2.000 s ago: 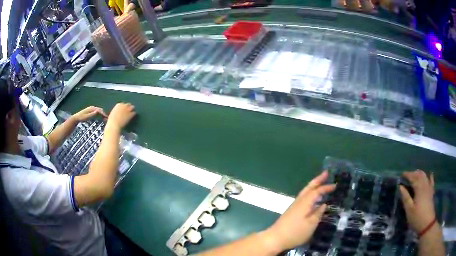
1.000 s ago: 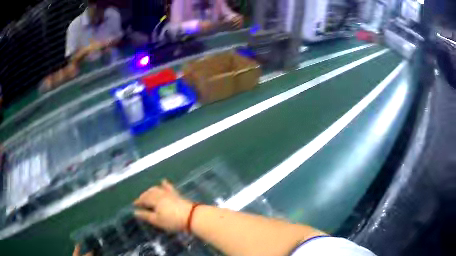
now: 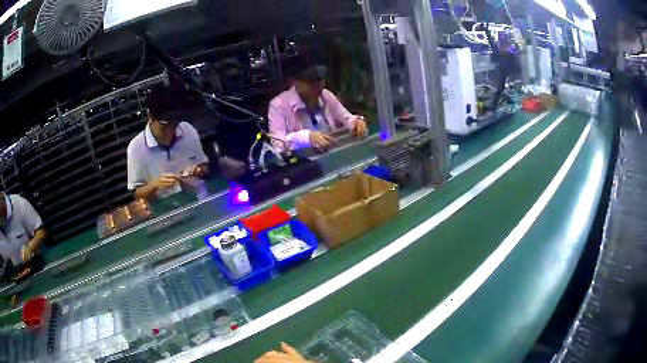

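Observation:
A clear plastic tray (image 3: 349,340) lies on the green belt at the bottom edge, its lower part cut off by the frame. The part in view looks glassy, with no dark components to be seen. My right hand (image 3: 282,355) shows only as a few fingers at the bottom edge, at the tray's left side; whether it holds anything is hidden. My left hand is out of the picture.
Across the belt (image 3: 454,262) stand blue bins (image 3: 245,282) with a white bottle (image 3: 234,257), a red bin (image 3: 265,220) and an open cardboard box (image 3: 347,213). Clear trays (image 3: 170,301) lie at the left. Several people sit on the far side.
The view has swung right, then tilted up, so the bins, box and far workers show fully. The metal strip and my left hand have left the picture; only my right fingers remain.

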